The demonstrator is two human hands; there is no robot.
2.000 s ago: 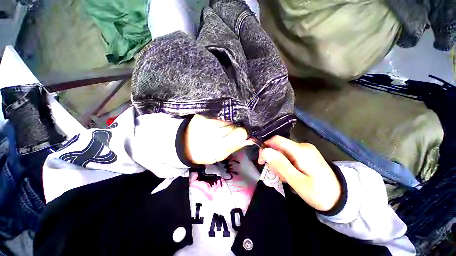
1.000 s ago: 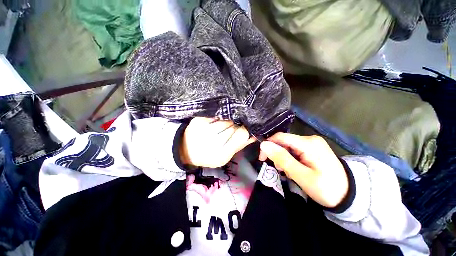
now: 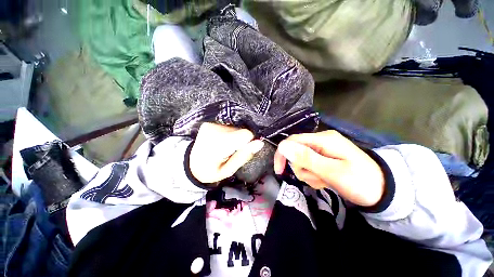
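Note:
The mottled black-grey denim jeans (image 3: 181, 89) lie on my lap, with the dark, pale-stitched waistband (image 3: 292, 122) towards me. My left hand (image 3: 223, 153) is closed on the waistband edge near the middle, its thumb and forefinger pinched together. My right hand (image 3: 331, 165) is just to its right, thumb and forefinger pinched. A very fine line, thread or a thin tool, shows between the fingertips of both hands; I cannot tell which.
A folded black denim piece (image 3: 51, 174) lies on a white board at left, above blue jeans (image 3: 33, 232). Green cloth (image 3: 111, 46) hangs beyond my lap. Stuffed olive sacks (image 3: 417, 111) stand at right, with black stringy strips (image 3: 428, 66) beside them.
My right hand has moved right, away from the waistband, opening a small gap between my hands. The view has shifted, and the jeans sit slightly lower in it.

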